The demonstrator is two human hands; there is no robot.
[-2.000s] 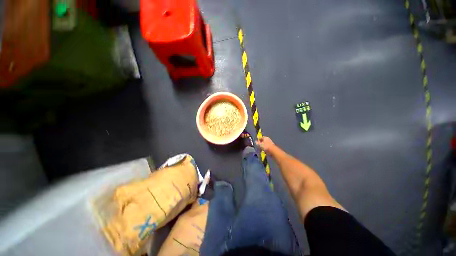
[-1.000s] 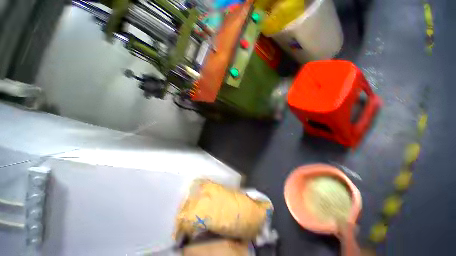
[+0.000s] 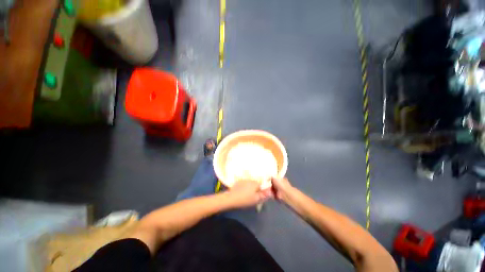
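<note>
A round pellet pail (image 3: 281, 150), orange-pink inside with a pale rim, is held in front of me above the floor. Pale pellets (image 3: 250, 161) lie in it and look overexposed. My left hand (image 3: 245, 193) and my right hand (image 3: 280, 189) are close together at the pail's near rim, both closed on it. The fingers are blurred, so the exact grip is hard to see.
A red stool (image 3: 155, 98) stands left, near the machine's orange table (image 3: 24, 58) with its buttons. A yellow-lined bin (image 3: 133, 34) is upper left. Kraft sacks (image 3: 80, 241) lie lower left. Cluttered equipment and a red stool-like item (image 3: 414, 241) are at right.
The pail has come up from beside the sacks and stool into both hands. The view has turned right, showing the far floor line and the equipment there.
</note>
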